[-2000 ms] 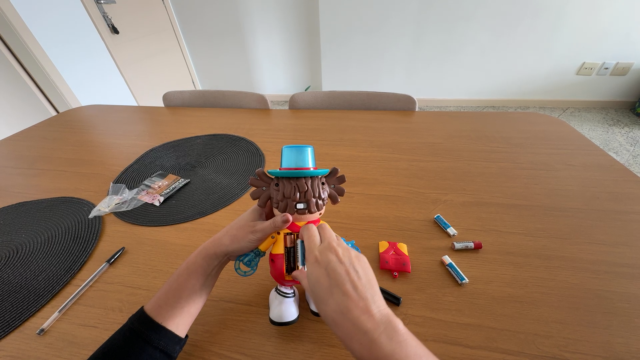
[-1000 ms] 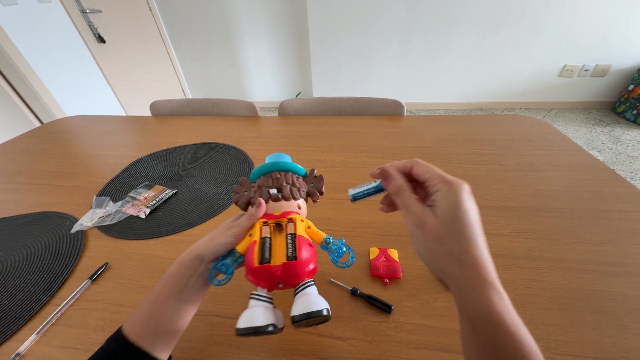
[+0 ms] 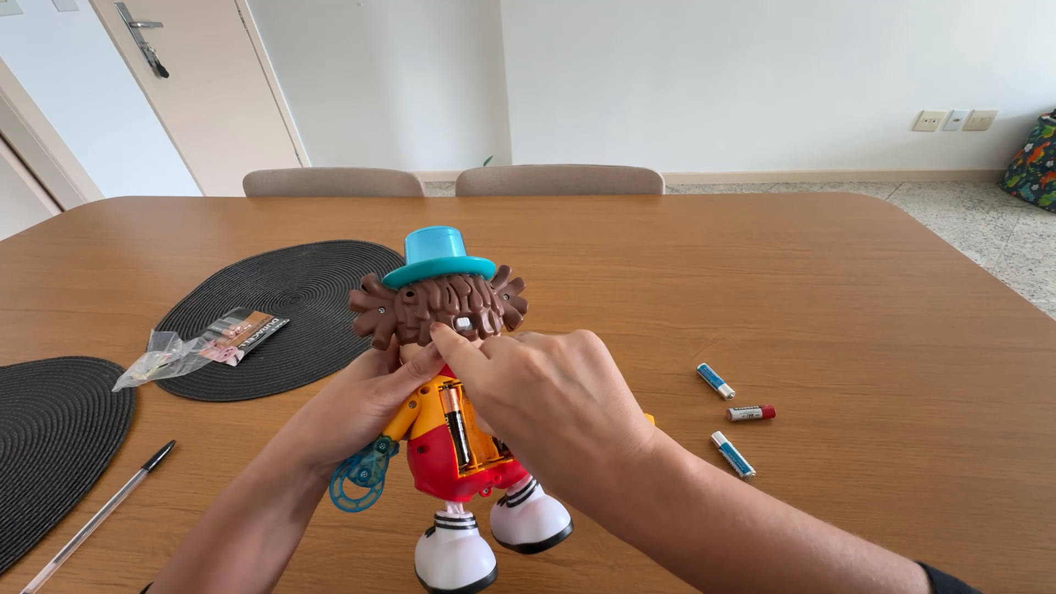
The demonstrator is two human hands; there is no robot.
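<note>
A plastic toy figure (image 3: pixel 445 272) with a blue hat, brown hair and white shoes is held up with its back toward me. My left hand (image 3: pixel 355 404) grips it around the neck and shoulder. Its battery compartment (image 3: pixel 483 445) is uncovered; a black and copper AA battery (image 3: pixel 455 425) lies in the left side, and the right side is largely hidden. My right hand (image 3: pixel 553 396) is over the toy's upper back, index fingertip at the bottom of the hair, near a small white switch (image 3: pixel 464 323). Whether the right fingers hold anything cannot be seen.
Three loose batteries lie on the wooden table (image 3: pixel 825 330) at right: two blue and white (image 3: pixel 733 454), one red and silver (image 3: pixel 751 412). Battery packaging (image 3: pixel 239 334) rests on a round black placemat (image 3: pixel 289 272). A second placemat (image 3: pixel 49 429) and a pen (image 3: pixel 103 511) are at left.
My right hand has moved left from beside the toy to its back. The blue and white battery it held a second ago now lies on the table at right, by the others.
</note>
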